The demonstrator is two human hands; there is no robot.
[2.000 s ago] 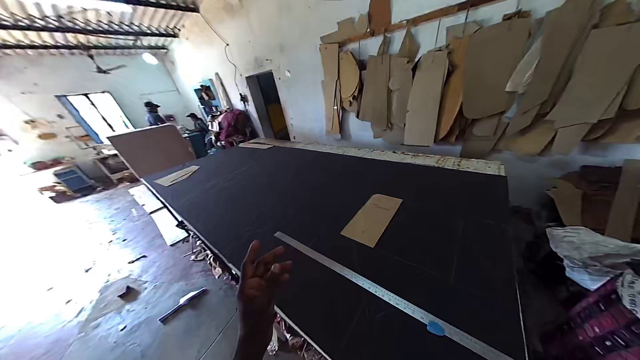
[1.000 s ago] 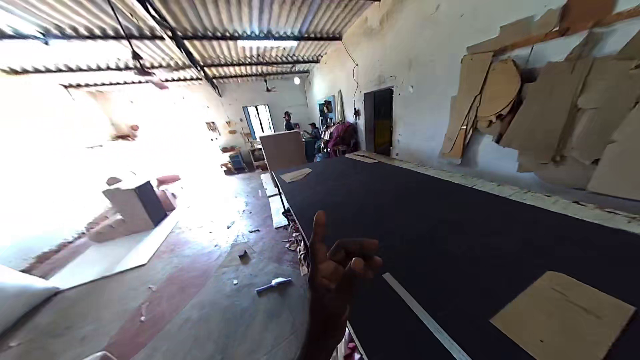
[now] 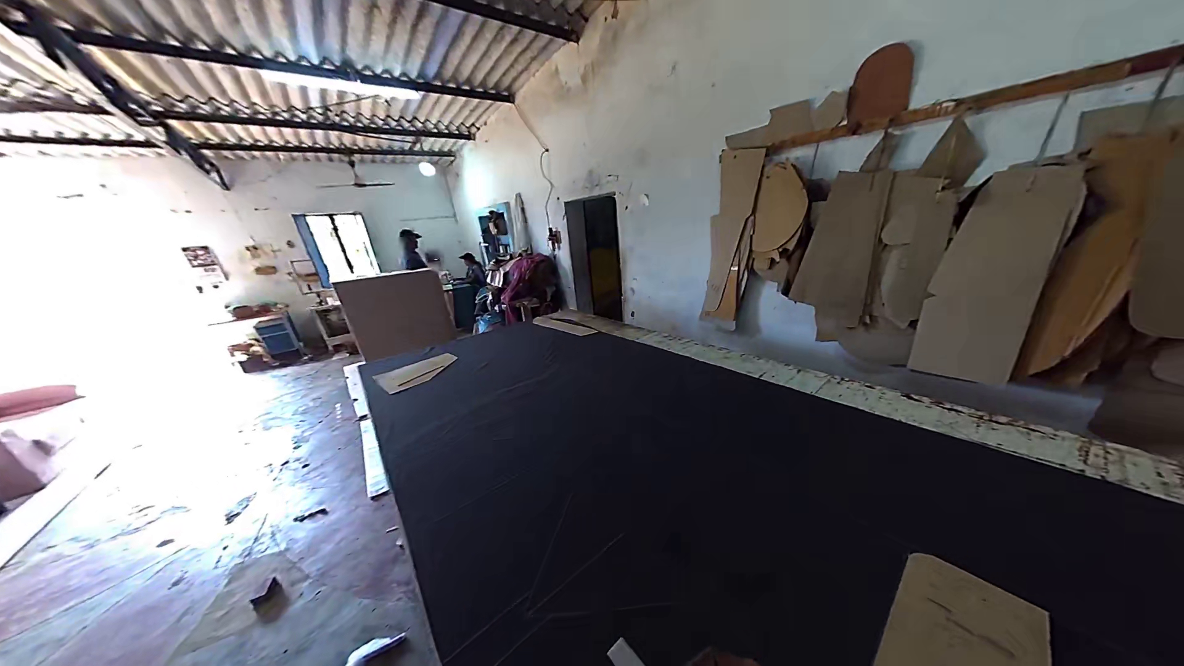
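Observation:
At the bottom edge, right of the ruler's tip, shows a brown sliver that looks like the top of my left hand (image 3: 721,658); its fingers and anything in it are cut off. My right hand is out of view. Black fabric (image 3: 647,462) covers the long table, with thin pale lines and creases on it. The end of a metal ruler (image 3: 624,653) lies on the fabric near that sliver. A cardboard pattern piece (image 3: 962,615) lies at the lower right, another (image 3: 414,373) at the far left corner, and a third (image 3: 566,325) at the far end.
Cardboard patterns (image 3: 999,277) hang from a wooden rail on the right wall, above the table's worn pale edge strip (image 3: 879,398). A brown board (image 3: 396,314) stands beyond the far left corner. Two people (image 3: 410,250) are at the back. Scraps (image 3: 266,592) lie on the floor at left.
The raised left hand has dropped almost wholly out of view at the bottom. The view has swung left, then partly back right. The cardboard pieces appear to lie still on the fabric.

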